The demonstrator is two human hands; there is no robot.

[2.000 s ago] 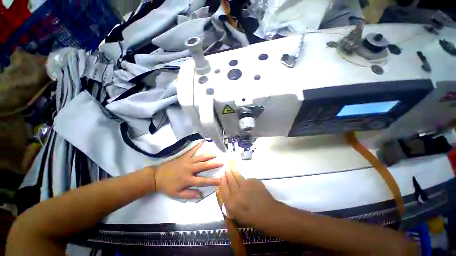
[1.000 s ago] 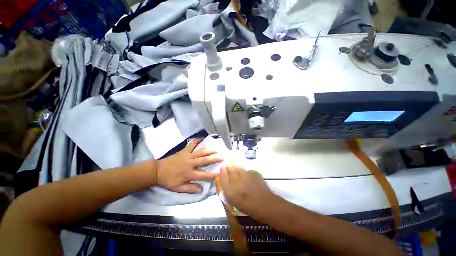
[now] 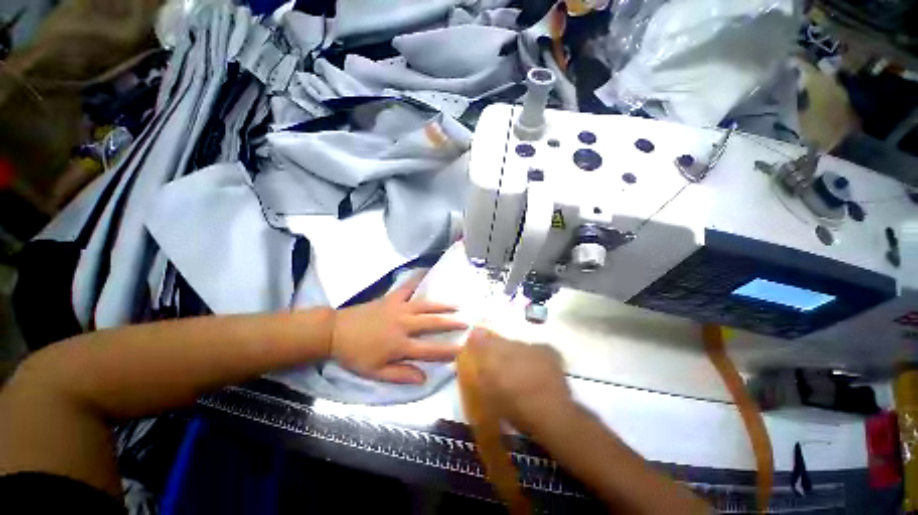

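Note:
A light grey garment panel with black strips (image 3: 216,236) lies on the white table under my left hand (image 3: 395,337), which rests flat with fingers spread, fingertips near the needle. My right hand (image 3: 518,377), slightly blurred, has its fingertips closed on the orange tape (image 3: 488,433) just in front of the needle; the tape hangs over the table's front edge. The presser foot and needle (image 3: 500,292) sit under the sewing machine head (image 3: 493,191). Glare hides the exact spot where tape and cloth meet.
A bundle of cut panels (image 3: 151,216) stands at the left, and crumpled sewn pieces (image 3: 423,60) lie behind the needle. A clear plastic bag (image 3: 695,50) is behind the machine. Another orange strip (image 3: 743,402), black pointed snips (image 3: 800,468) and a red item (image 3: 882,448) are at the right.
The camera view has turned, so the machine appears further right and lower. My left hand stays flat on the cloth. The panel beneath it has bunched and shifted; my right hand remains at the tape.

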